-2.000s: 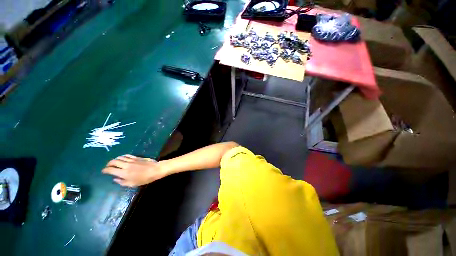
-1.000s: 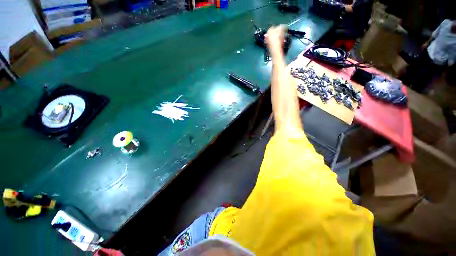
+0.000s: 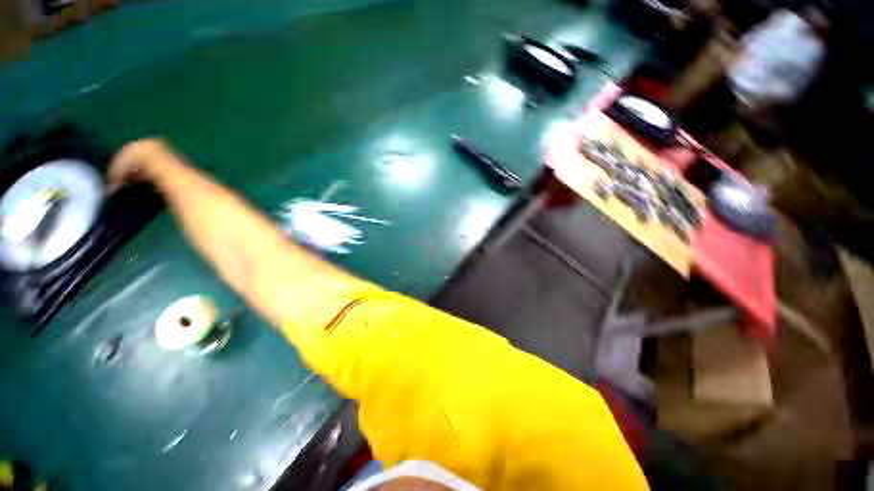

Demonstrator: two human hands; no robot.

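My right hand (image 3: 139, 165), bare and blurred, is at the right edge of a black square unit with a white disc (image 3: 69, 197) on the green bench. The blur hides the fingers, so a grip on the frame cannot be told. The unit is cut off by the left picture edge. A solder wire spool (image 3: 182, 324) stands in front of it, with a small dark piece (image 3: 107, 351) beside the spool. White thin strips (image 3: 326, 226) lie heaped to the right. My left hand is out of the picture.
A dark rod-like tool (image 3: 487, 163) lies near the bench edge. Another black unit (image 3: 547, 61) sits further back. The red table (image 3: 733, 273) at right holds small metallic parts (image 3: 637, 180), a unit (image 3: 646, 115) and a bagged bundle (image 3: 740, 206). A person (image 3: 778, 59) is at the far right.
My right hand has moved from the black unit at the back of the bench to the one at the left. The view has turned and now blurs; the yellow tool at lower left is mostly out.
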